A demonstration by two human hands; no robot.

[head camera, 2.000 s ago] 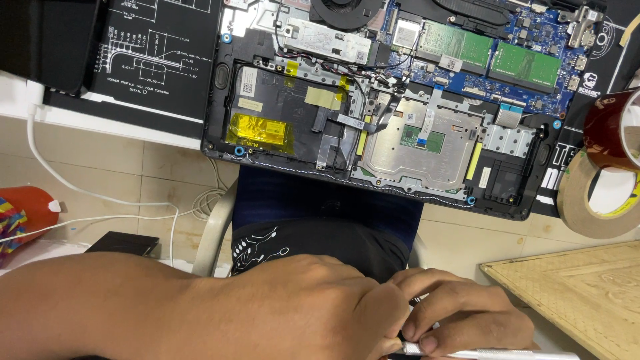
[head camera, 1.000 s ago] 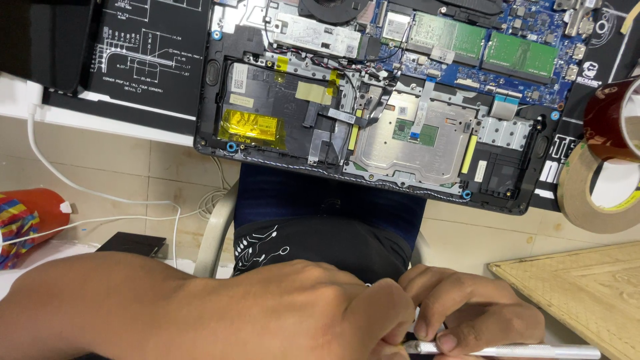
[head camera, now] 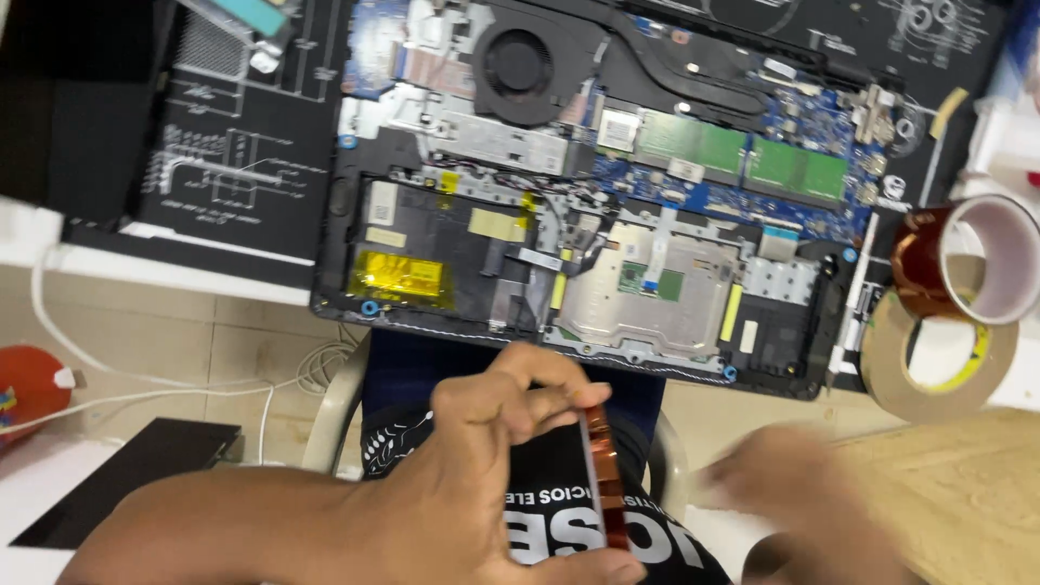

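Observation:
My left hand [head camera: 504, 463] is closed on a narrow strip [head camera: 605, 479] with a pale edge and shiny amber-brown tape, pinched at its upper and lower ends. It is below the front edge of an opened laptop [head camera: 642, 345], whose fan, green memory modules, blue circuit board and touchpad underside show. Off to the right, my right hand [head camera: 796, 487] is motion-blurred, and whether it holds anything cannot be told. A slim white pen-like tool [head camera: 855, 301] lies along the laptop's right edge. Yellow film tape [head camera: 402, 278] is stuck inside the laptop's left bay.
Two tape rolls, one amber [head camera: 922, 256] and one tan [head camera: 881, 366], are at the right. A tan board [head camera: 959, 487] is below them. A black printed mat [head camera: 244, 195] lies under the laptop. A white cable [head camera: 106, 370] hangs at the left, above a dark flat panel [head camera: 130, 479].
The hands were together low in the view; now they are apart, the left raised with the taped strip, the right out to the right. The white tool has been let go beside the laptop.

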